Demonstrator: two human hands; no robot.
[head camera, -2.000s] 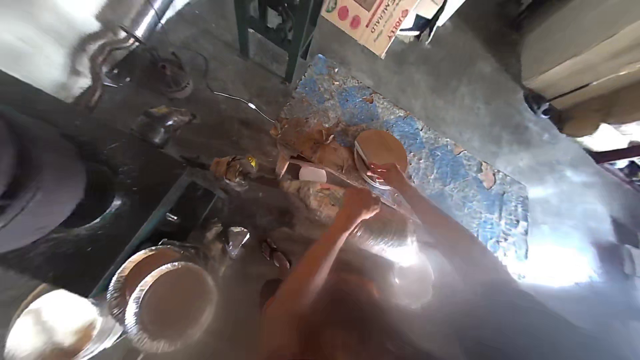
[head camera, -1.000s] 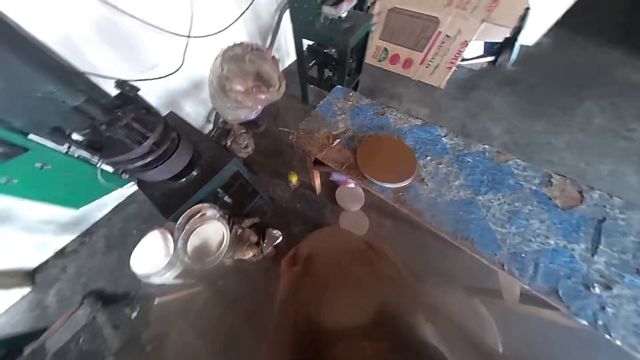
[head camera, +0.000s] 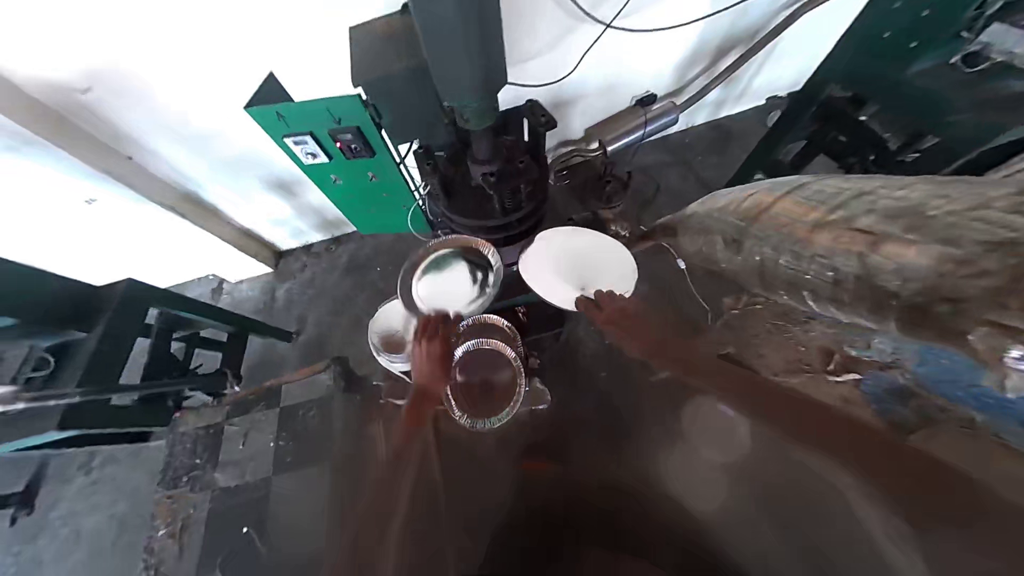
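My left hand (head camera: 433, 352) grips the near rim of a shiny round foil plate (head camera: 450, 280), just in front of the press machine's round die (head camera: 492, 220). In my right hand (head camera: 612, 314) is a flat white disc (head camera: 578, 266), held by its near edge to the right of the foil plate. A white round plate (head camera: 391, 334) sits partly behind my left hand. Close to that hand's right side, foil plates with crimped rims (head camera: 485, 384) overlap one another.
A green control box (head camera: 346, 160) with switches stands left of the press. To the right are a large wrapped bundle (head camera: 840, 248) and a blue-patched surface (head camera: 944, 384). Dark green metal frames (head camera: 104, 344) stand at the far left; a metal cylinder (head camera: 640, 128) lies near the wall.
The view has swung from the blue-patched table to the press. My hands, at a brown disc on that table two seconds ago, now hold a foil plate and a white disc.
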